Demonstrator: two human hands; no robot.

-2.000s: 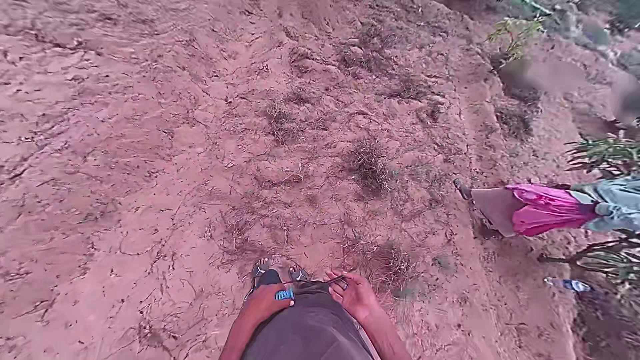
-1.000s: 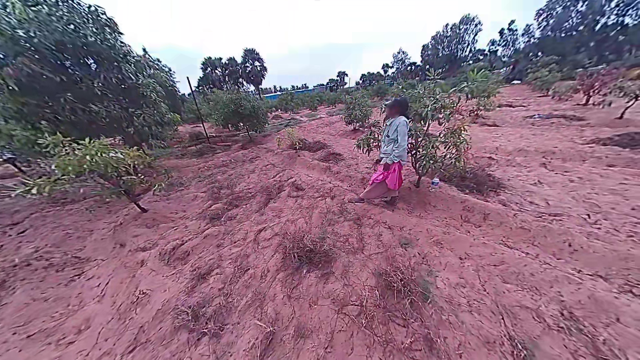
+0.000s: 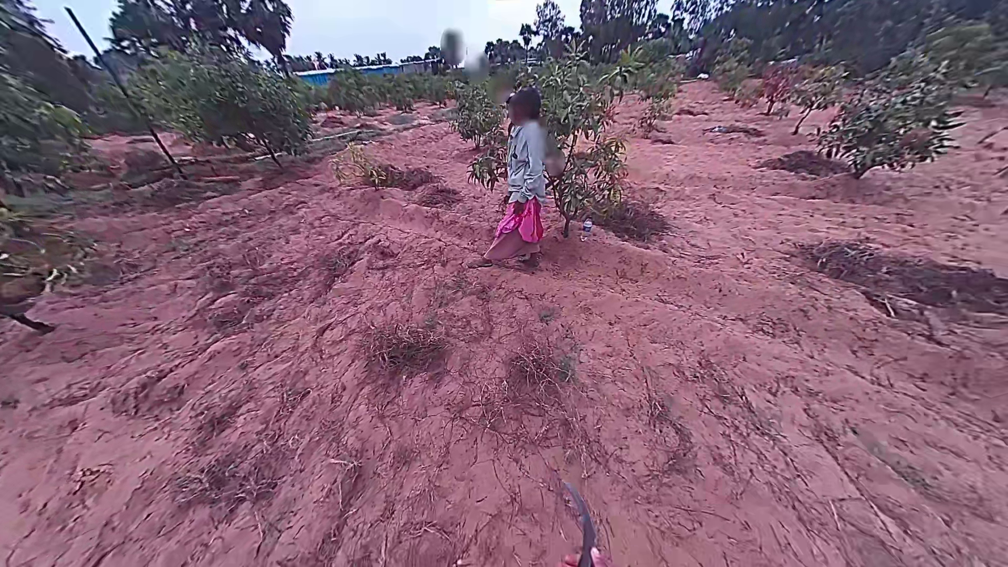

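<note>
At the bottom edge, right of centre, the fingers of my right hand (image 3: 584, 559) are closed on a dark, curved blade, probably a sickle (image 3: 583, 516). Its tip points up and slightly left, over the reddish soil; the handle is out of sight. A tiny skin-coloured spot at the bottom edge may be a fingertip of my left hand (image 3: 463, 562); whether it holds anything cannot be told. Dry weed tufts (image 3: 405, 346) and low scrub (image 3: 543, 366) lie on the ground ahead of the blade.
A person (image 3: 526, 173) in a light shirt and pink cloth stands beside a young tree (image 3: 579, 150). A bottle (image 3: 587, 228) is near its trunk. Brush piles (image 3: 906, 276) lie at right; a slanting pole (image 3: 126, 94) and leafy trees (image 3: 224, 98) are at left.
The view has swung up from the ground to the rows of trees. Two seconds ago both my hands showed near my lap; now mostly just the right fingers and the curved blade show.
</note>
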